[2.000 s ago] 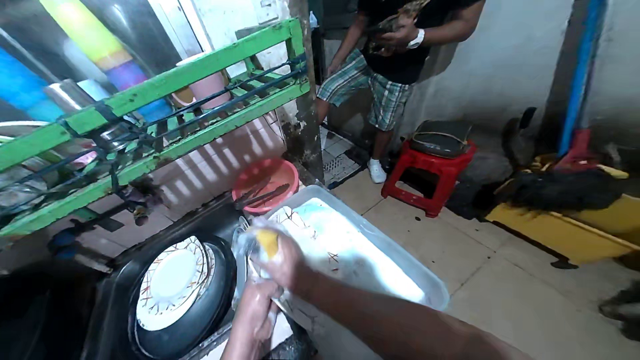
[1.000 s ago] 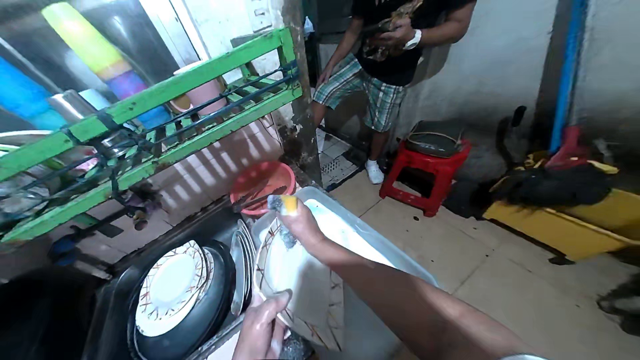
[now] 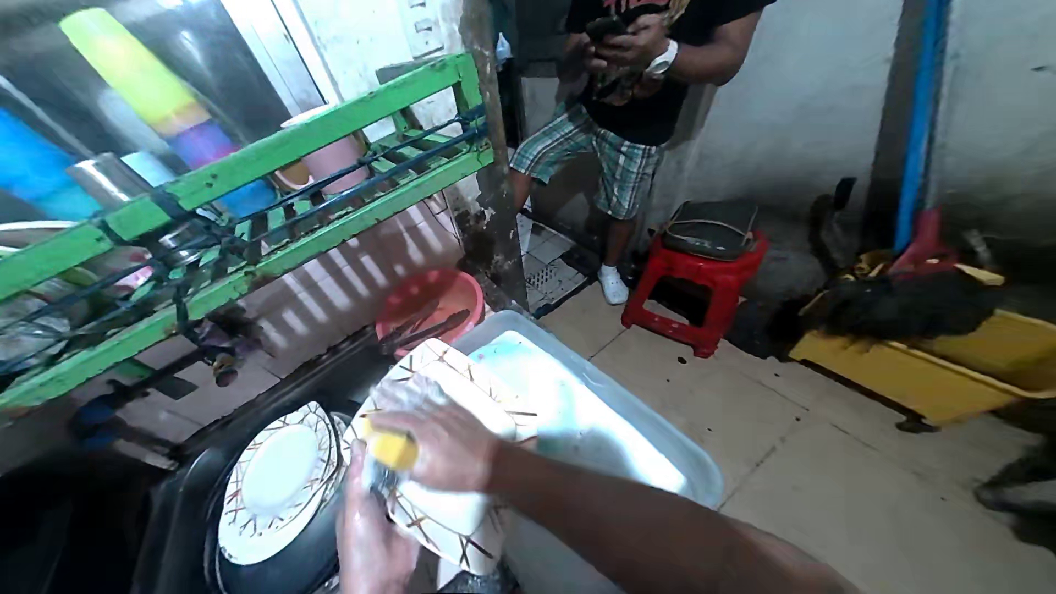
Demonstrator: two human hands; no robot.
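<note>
My left hand grips the near left edge of a white patterned plate, which is tilted over the sink's right side. Against the plate's face my right hand presses a yellow sponge, with some clear or whitish material beside it. More patterned plates lie on a dark round pan in the black sink to the left. A translucent plastic tub holding whitish, bright contents stands just right of the plate. Behind the plate is a red plastic bowl with utensils in it.
A green slatted rack with cups runs above the sink, over a tap. Beyond stand a person holding a phone, a red stool bearing a dark item, and a yellow mop bucket with a dark mop head on it.
My right hand with the sponge has moved from the plate's far edge down across its face, nearer my left hand. Two seconds ago both hands were close together near the tub's left side.
</note>
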